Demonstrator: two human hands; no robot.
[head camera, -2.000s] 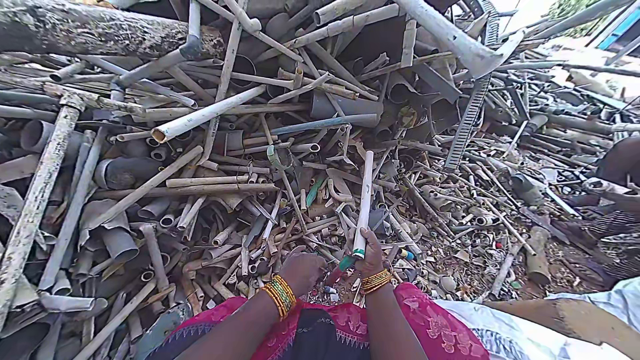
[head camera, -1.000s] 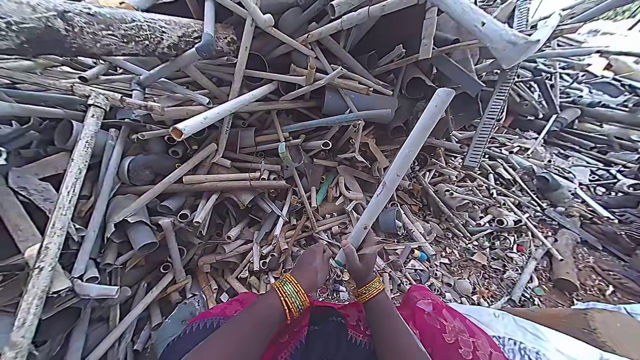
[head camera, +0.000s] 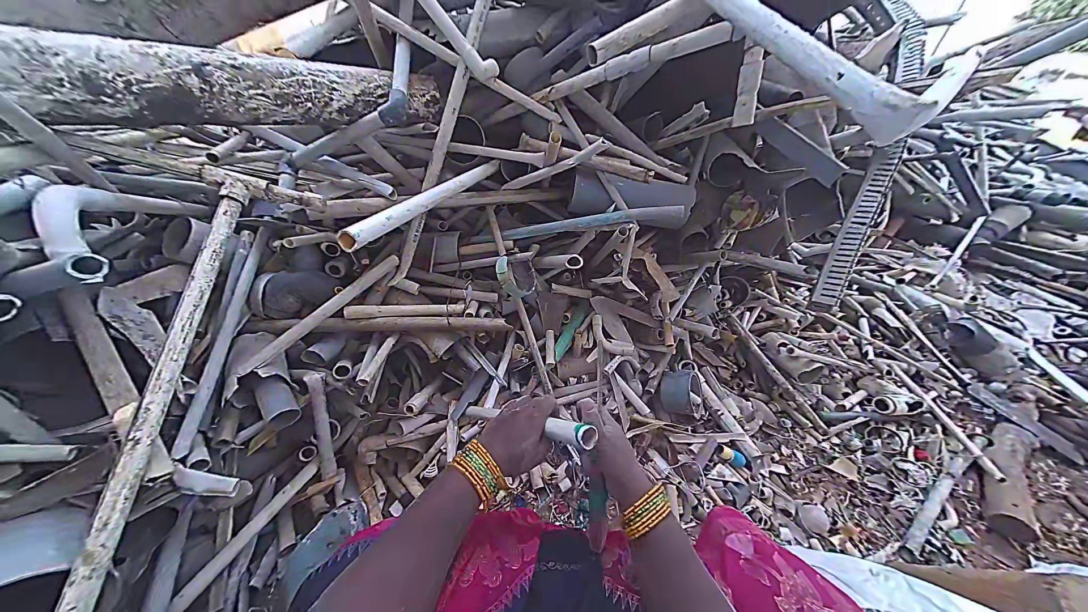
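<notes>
My left hand (head camera: 517, 435) is closed around a short pale plastic pipe (head camera: 568, 432). The pipe lies roughly level, and its open end, with a green band near the rim, points right. Beside that end is my right hand (head camera: 608, 455), its fingers around a narrow dark green object (head camera: 597, 503) that hangs down toward my lap; the hand hides its upper part, and its kind is unclear. Both hands are low in the middle of the head view, in front of the heap of scrap pipes (head camera: 425, 323).
A thick mottled pipe (head camera: 195, 85) crosses the upper left. A long dirty white pipe (head camera: 166, 399) slants down the left side. Right of centre stands a slotted grey strip (head camera: 860, 225). Small fragments (head camera: 850, 450) cover the ground at right, near a white sheet (head camera: 858, 578).
The pipe pointed up and away from me a second ago; now it lies level with an open end facing right. My right hand has come off the pipe's side to its end.
</notes>
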